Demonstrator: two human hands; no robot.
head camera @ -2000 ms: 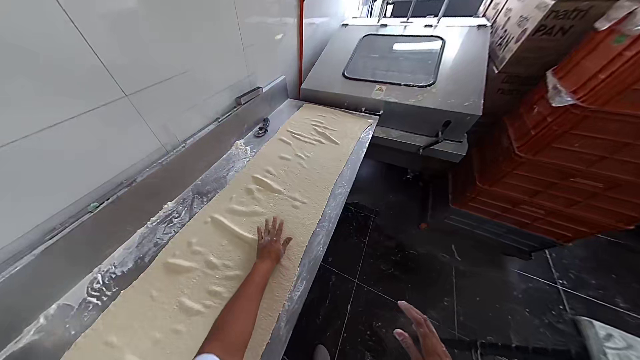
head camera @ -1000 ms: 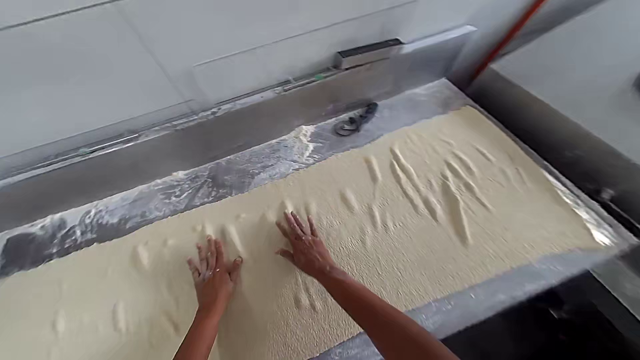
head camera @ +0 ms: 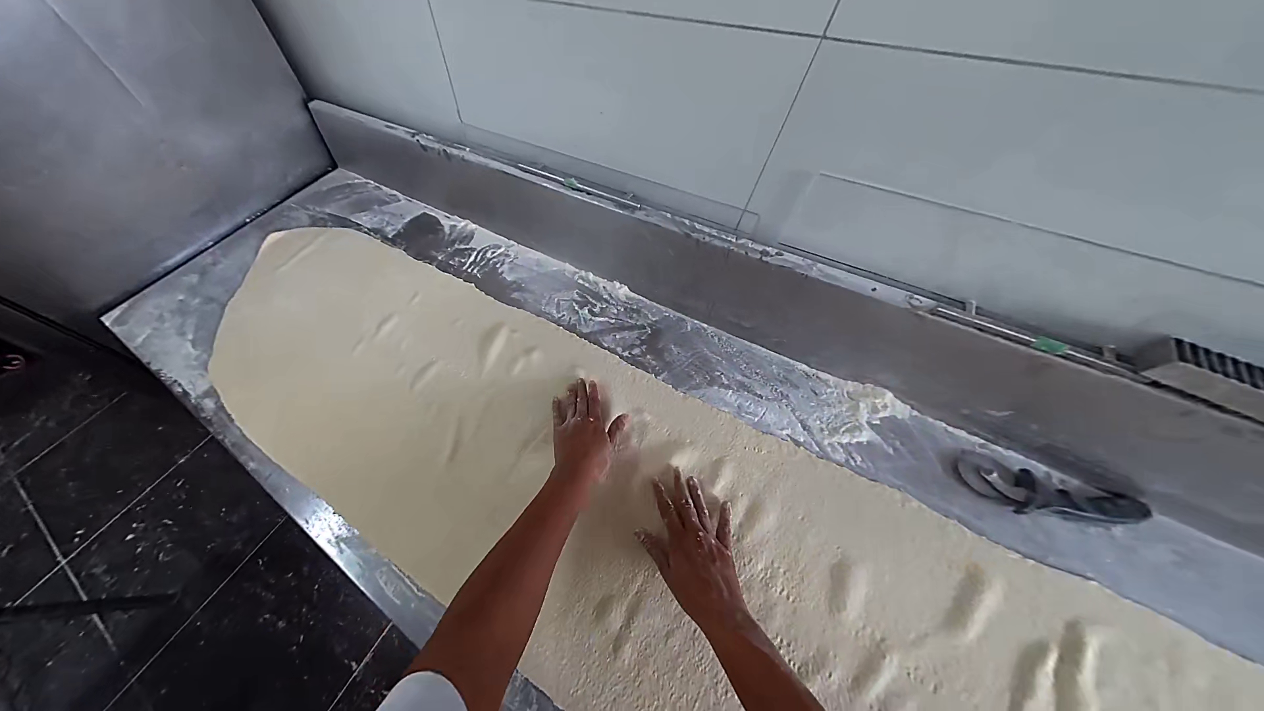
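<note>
A long, flat sheet of pale dough (head camera: 395, 415) lies along a floured steel worktable (head camera: 178, 326), with bumps and ridges in its surface. My left hand (head camera: 585, 432) rests flat on the dough near the middle of the view, fingers pointing away from me. Just to the right and a little nearer, my right hand (head camera: 694, 543) also lies on the dough with its fingers spread. Both hands are dusted with flour and hold nothing. The dough's right end runs out of view.
Loose flour (head camera: 859, 410) lies along the back strip of the table. A dark scissors-like tool or coiled cord (head camera: 1052, 494) sits at the back right. A steel backsplash (head camera: 711, 286) and panelled wall (head camera: 632, 109) stand behind. A metal cabinet side (head camera: 158, 128) borders the left end.
The view has swung to the left end of the table. Two seconds ago one hand was off the dough, over the floor; now both rest on the dough.
</note>
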